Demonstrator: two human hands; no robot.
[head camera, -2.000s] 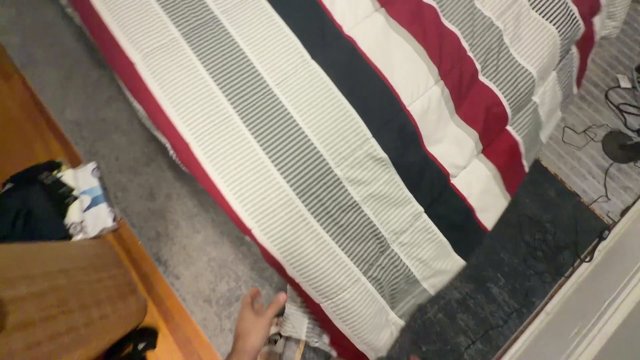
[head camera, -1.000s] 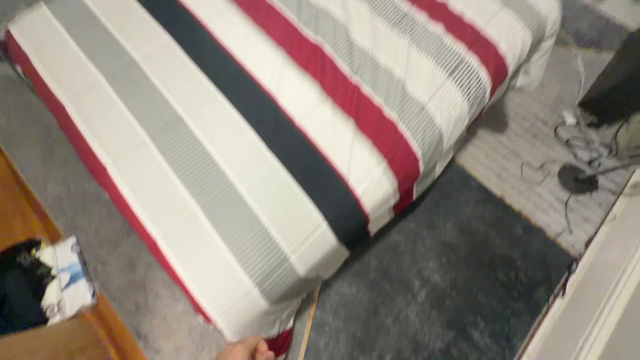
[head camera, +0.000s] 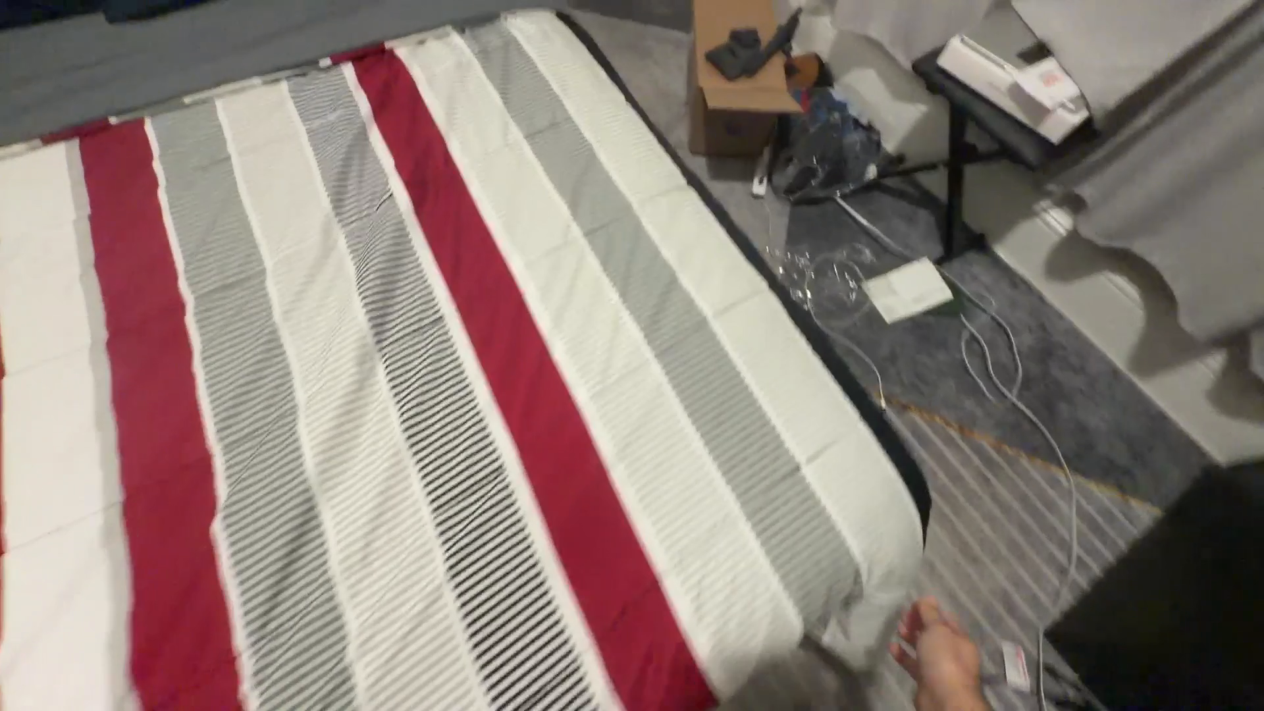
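Note:
A comforter (head camera: 553, 326) with red, grey, white and black-striped bands lies over the bed, and a dark edge shows along its right side. At the lower right, my right hand (head camera: 938, 647) is beside the bed's near right corner, fingers partly curled and apart. The fingertips are close to the hanging corner of the comforter; whether they touch it cannot be told, and no cloth shows between them. My left hand is out of view.
An open cardboard box (head camera: 736, 99) stands beyond the bed's right side. A black stand (head camera: 953, 168) holds a white box (head camera: 1017, 89). Cables (head camera: 1062, 494) and a small white-topped box (head camera: 908, 289) lie on the floor. Grey curtains (head camera: 1165, 188) hang at the right.
The view has swung to the bed's other side. A second ago a hand was at a comforter corner at the bottom of the view; now my right hand is at a corner on the right.

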